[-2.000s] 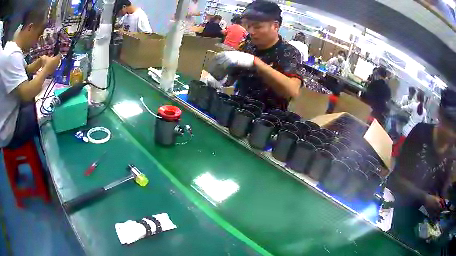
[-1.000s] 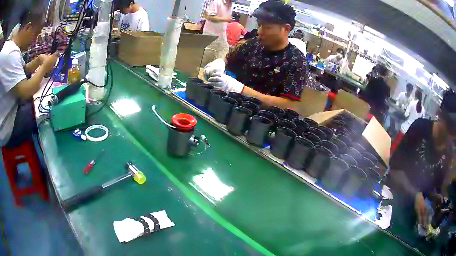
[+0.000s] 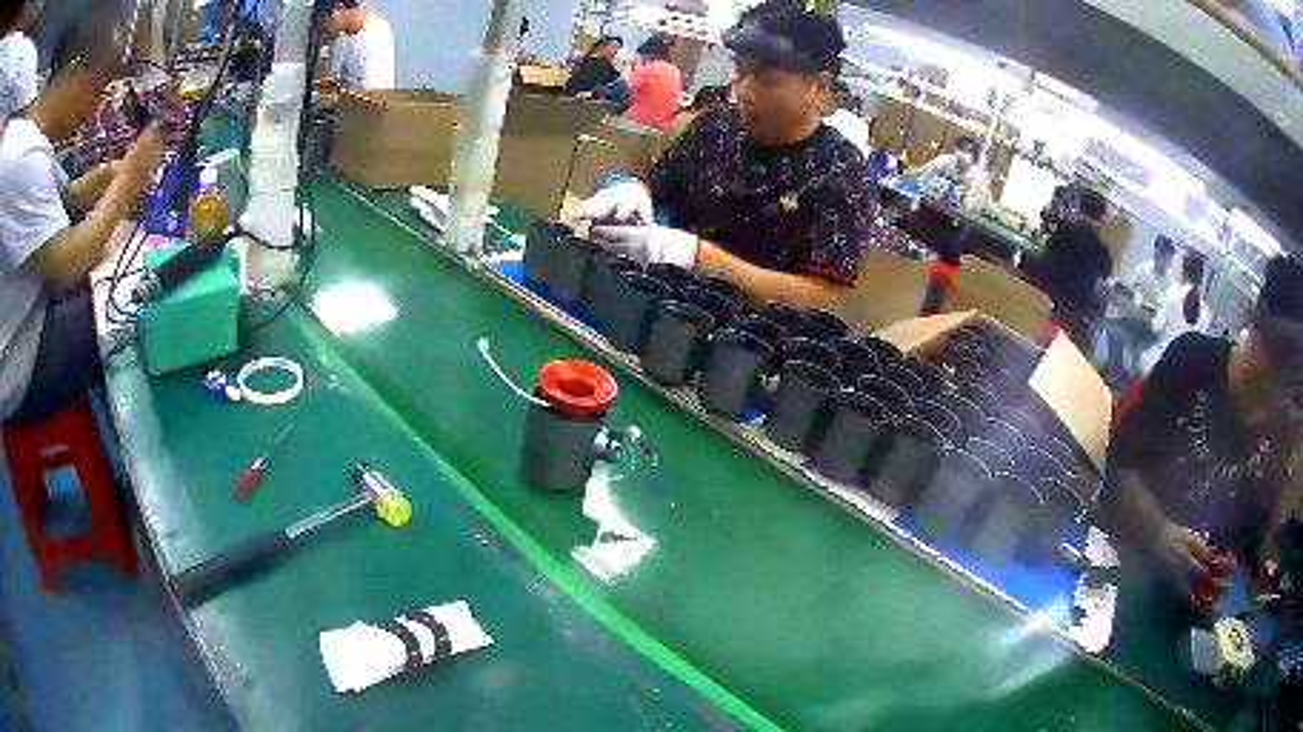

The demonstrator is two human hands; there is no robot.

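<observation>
Neither of my hands is in the picture. A part-built unit (image 3: pixel 560 446) stands upright on the green belt (image 3: pixel 743 572), a dark grey cylinder. A red flange (image 3: pixel 577 388) with a central hole sits on its top, slightly tilted. A white lead wire (image 3: pixel 507 375) sticks out to the upper left of the flange. A small connector (image 3: pixel 629 445) with dark and shiny parts hangs at the unit's right side.
Nearer lie a mallet (image 3: pixel 307 532), a red-handled screwdriver (image 3: pixel 262 465), a wrapped white bundle (image 3: pixel 405 646) and a coiled white cable (image 3: pixel 269 379). A green box (image 3: pixel 192 315) stands left. Rows of housings (image 3: pixel 736 372) line the far side, before a person in white gloves (image 3: pixel 639 229).
The part-built unit has moved along the belt to the right and nearer to me. The person opposite has lowered their gloved hands behind the housings. The mallet, screwdriver and bundle stay in place.
</observation>
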